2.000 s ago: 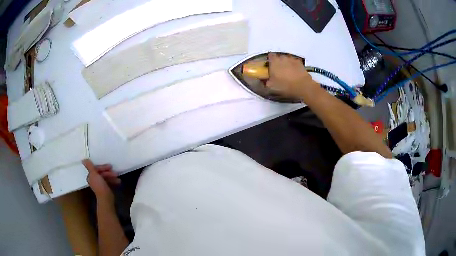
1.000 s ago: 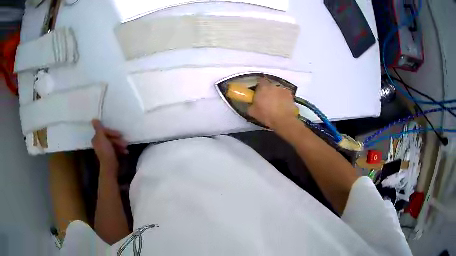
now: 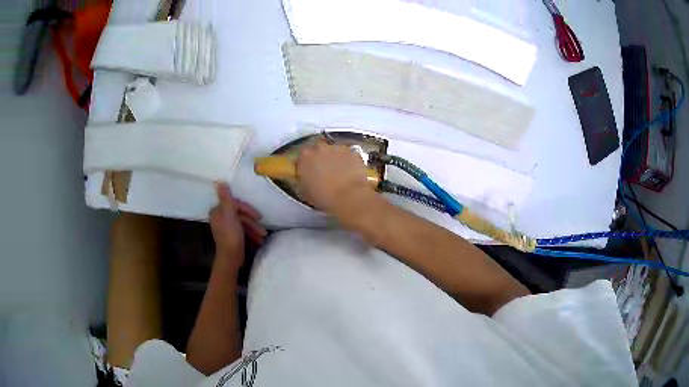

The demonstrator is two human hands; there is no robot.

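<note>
My right hand [image 3: 330,175] is closed on the yellow-tan handle of the steam iron [image 3: 372,145]. The iron lies flat over the left end of a white-covered band piece [image 3: 461,172], whose right part shows. My left hand [image 3: 236,219] is at the table's near edge, one fingertip touching the lower right corner of the fused bands [image 3: 162,150]. Its other fingers are apart and hold nothing visible. The beige band pieces [image 3: 408,89] lie beyond the iron, and the white interlining [image 3: 412,34] lies beyond them.
A folded band stack [image 3: 193,51], white round piece [image 3: 142,98] and brown strips [image 3: 119,184] are at left. A dark iron rest [image 3: 594,115] and red-handled tool [image 3: 566,41] are at far right. The iron hose [image 3: 442,198] runs right over the near edge. A red-black box [image 3: 648,117] stands beyond.
The view has turned and shifted. The iron has moved along the band piece from its right end to its left end. My left hand stays at the fused bands' corner. The red-handled tool has come into view.
</note>
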